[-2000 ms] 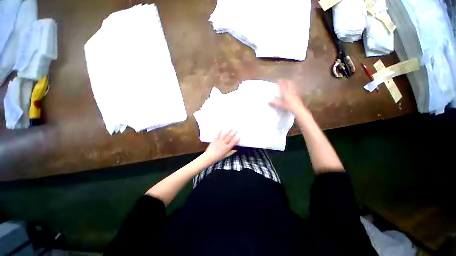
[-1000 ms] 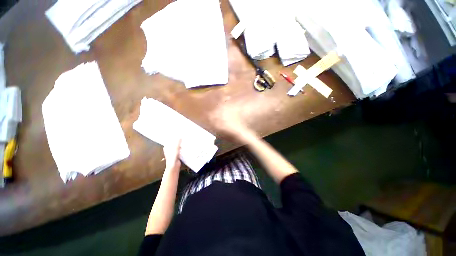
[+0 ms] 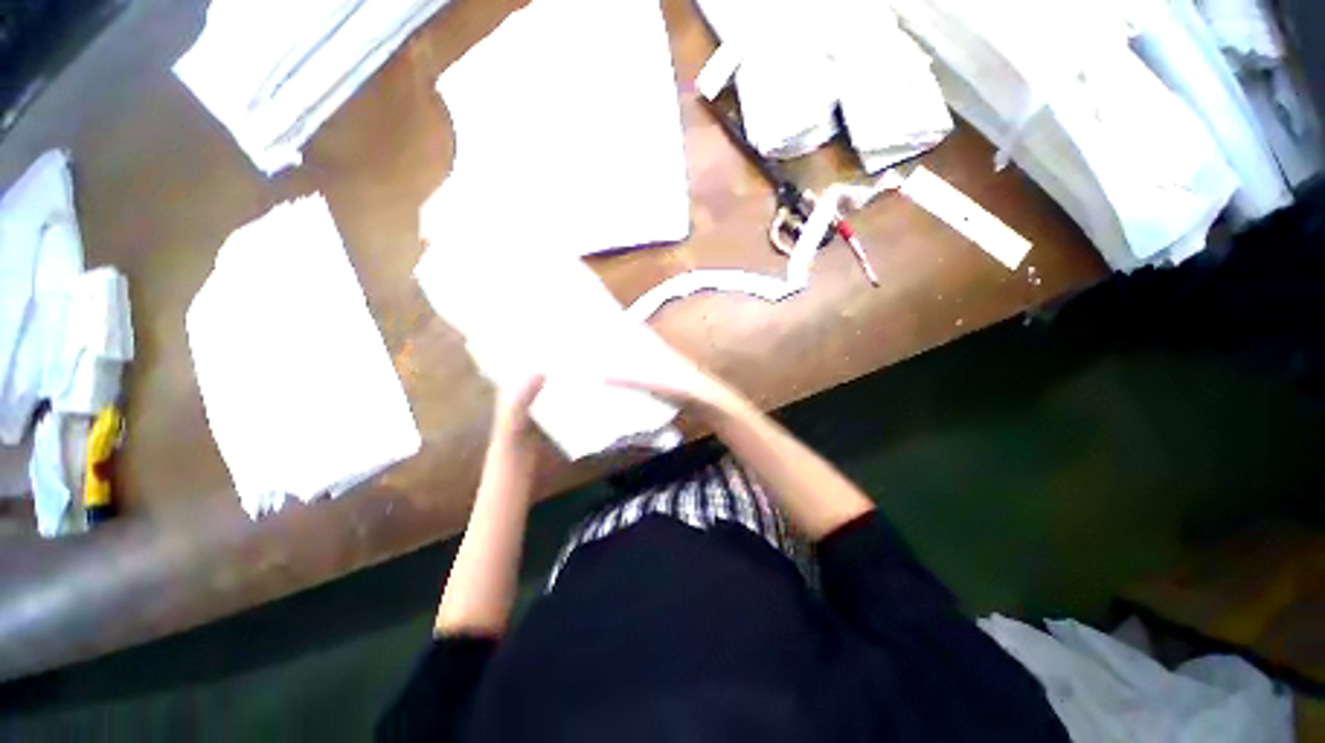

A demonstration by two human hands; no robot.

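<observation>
A small folded white bundle (image 3: 545,327) lies slanted at the table edge in front of me. My left hand (image 3: 519,407) holds its lower left side. My right hand (image 3: 676,383) is on its right side, with the fingers over or against the fabric. A narrow white tie strip (image 3: 727,282) runs from the bundle's right side in a curve to the shears (image 3: 796,221). Whether my right hand also grips the strip's end cannot be seen. The bundle's upper end touches or overlaps a larger stack of cut panels (image 3: 574,124).
Another white stack (image 3: 298,356) lies left, beyond it a yellow-and-black tool (image 3: 102,457). A red stick (image 3: 857,250) and a pale paper tag (image 3: 966,218) lie right, near folded bundles (image 3: 889,102). Long panels (image 3: 1133,145) lie far right. A white pile (image 3: 1148,682) is below table level.
The flat pieces were folded into a narrow bundle. My right hand went off it and is now back on it. The tie strip, earlier lying across the tag, now stretches to the bundle.
</observation>
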